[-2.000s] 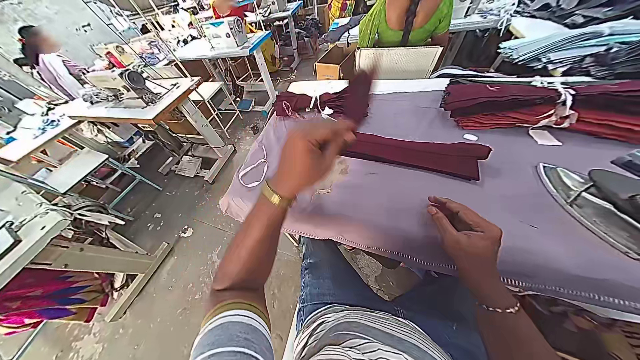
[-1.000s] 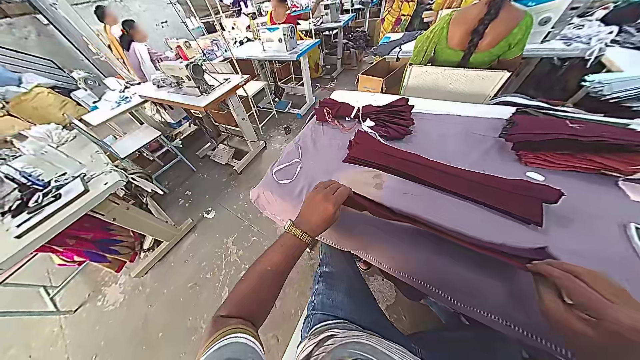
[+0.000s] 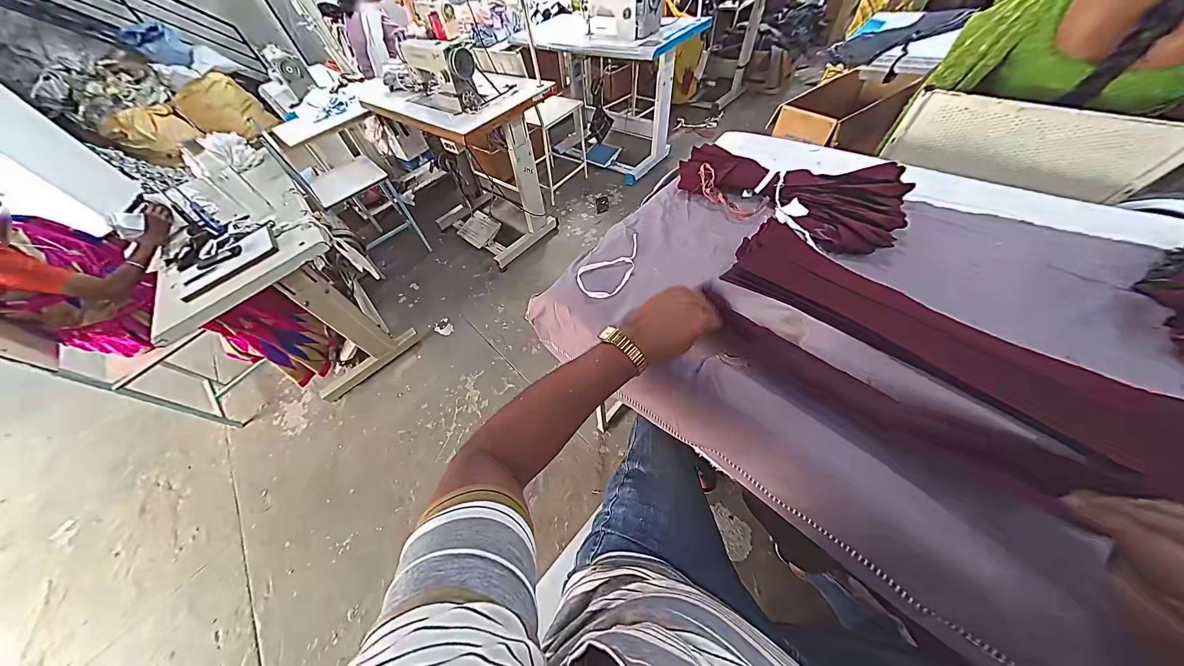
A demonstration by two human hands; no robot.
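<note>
A long maroon fabric strip, blurred by motion, stretches over the mauve cloth of the table. Its far left end is gripped by my left hand, which has a gold watch on the wrist. At the strip's near right end is my right hand, blurred and partly cut off by the frame edge, seemingly holding that end. Just beyond the strip lies a flat stack of maroon fabric strips. A gathered maroon bundle tied with white string sits past the stack's left end.
A loop of white string lies near the table's left corner. Behind the table are a cardboard box, a pale chair back and a person in green. Sewing machine tables stand beyond, and another person's arm rests at a left table.
Two seconds ago my left hand was raised with maroon fabric and my right was empty. Since then a strip has been stretched between both hands along the near side of the stack. The view has turned left.
</note>
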